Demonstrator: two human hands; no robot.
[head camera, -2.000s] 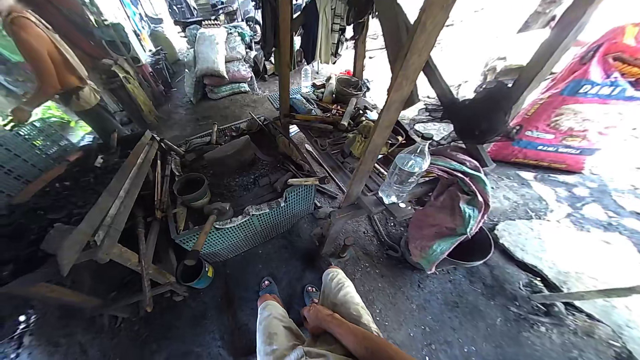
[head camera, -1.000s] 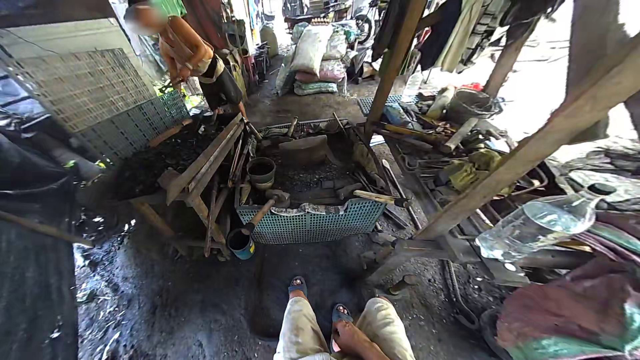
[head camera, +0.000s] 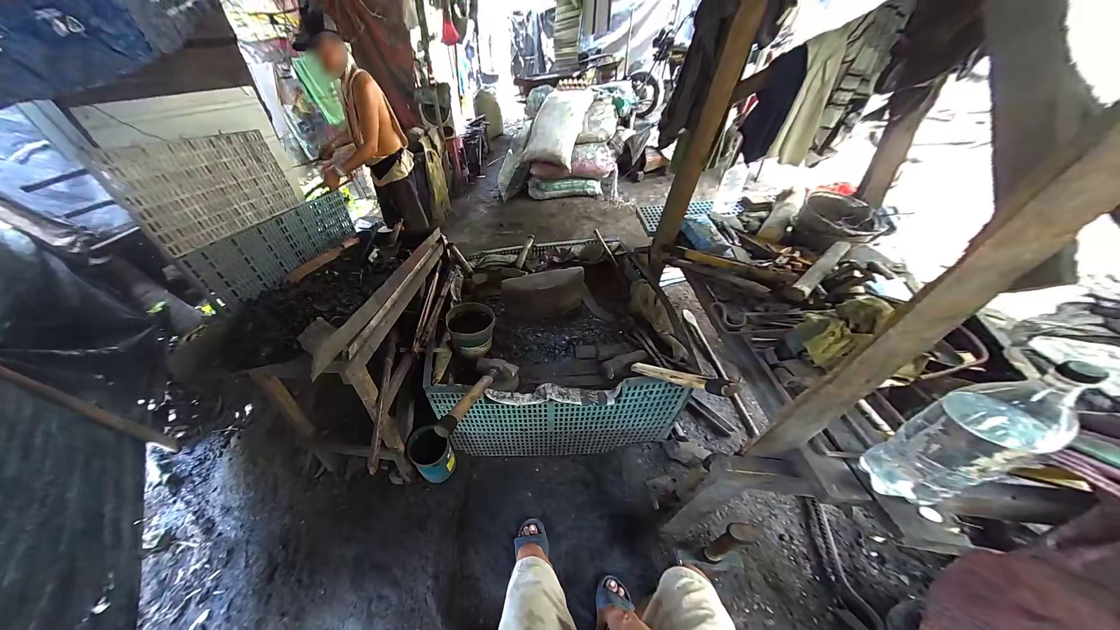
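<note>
At the bottom edge, between the knees of my light trousers, a bit of skin shows that may be my right hand; what it holds is hidden. My left hand is out of view. Ahead of my sandalled feet stands a green plastic crate with dark, sooty contents. A hammer lies at its front left, its wooden handle slanting down over a blue bucket. In the crate's left part sits a dark bucket, with a curved block behind it.
Left stands a wooden frame by a heap of charcoal. A slanting wooden post and a large clear plastic bottle are at right. Stacked sacks stand behind. Another person stands at back left.
The view has swung left. My right hand, resting between my knees in the oldest frame, has dropped mostly or wholly out of view. The other person's arms are now raised in front of the body.
</note>
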